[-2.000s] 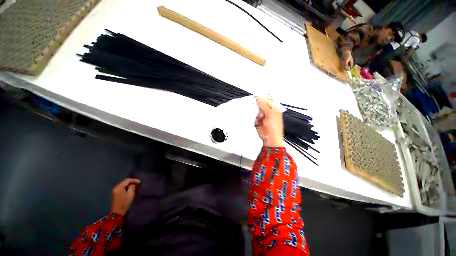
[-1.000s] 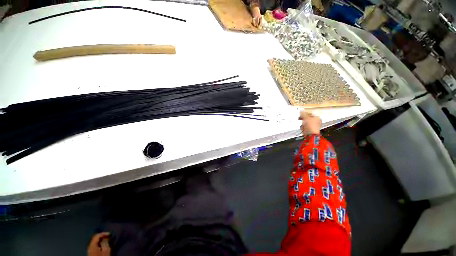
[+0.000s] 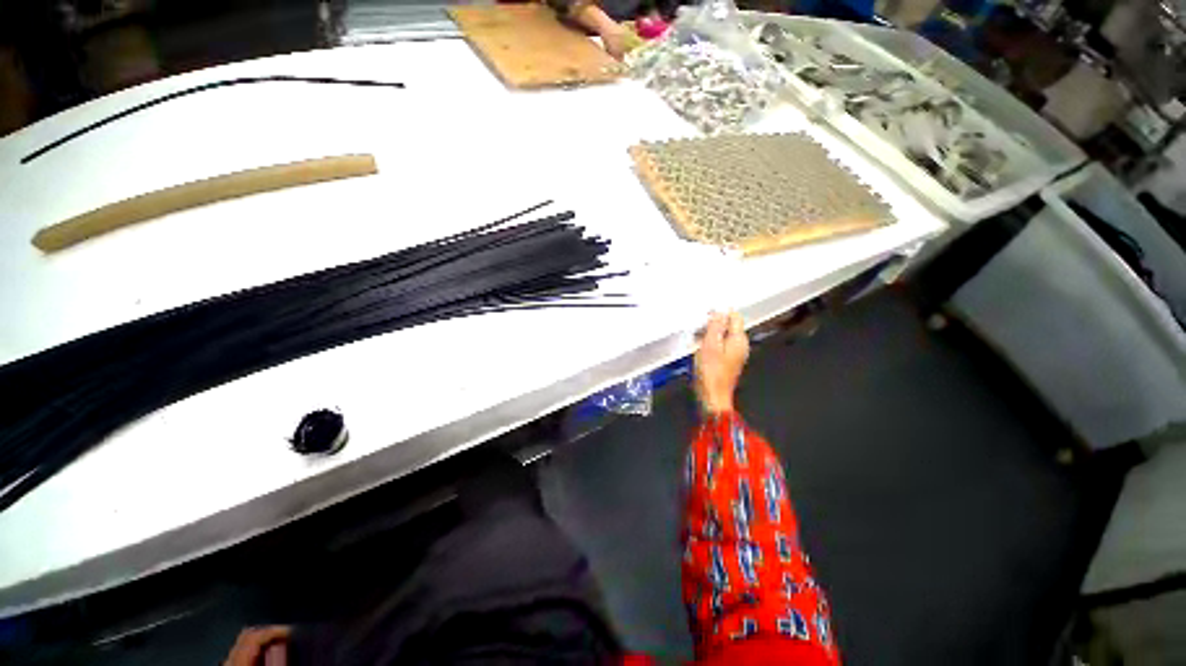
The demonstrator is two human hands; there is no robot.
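Observation:
My right hand [image 3: 721, 351], in a red patterned sleeve, is at the front edge of the white table [image 3: 494, 377], right of the strap ends. Its fingers are bent together; whether it holds anything small cannot be told. My left hand [image 3: 260, 645] is low at the bottom edge, partly cut off, below the table. A bundle of black straps [image 3: 299, 306] lies across the table, its right ends fanned. A small round pot with black filling [image 3: 319, 432] stands near the table's front edge. A studded board [image 3: 767, 191] lies to the right, beyond my right hand.
A tan wooden stick [image 3: 208, 199] and a single black strap [image 3: 247, 81] lie beyond the bundle. A plain board [image 3: 540, 50] is at the far side by a person's hand [image 3: 598, 26]. A plastic bag of pieces [image 3: 709, 81] and a tray of grey strips [image 3: 897, 111] are right.
The view has swung to the right. My right hand has moved from over the strap bundle to the board's front side, then back slightly to the table's edge. My left hand is lower in view.

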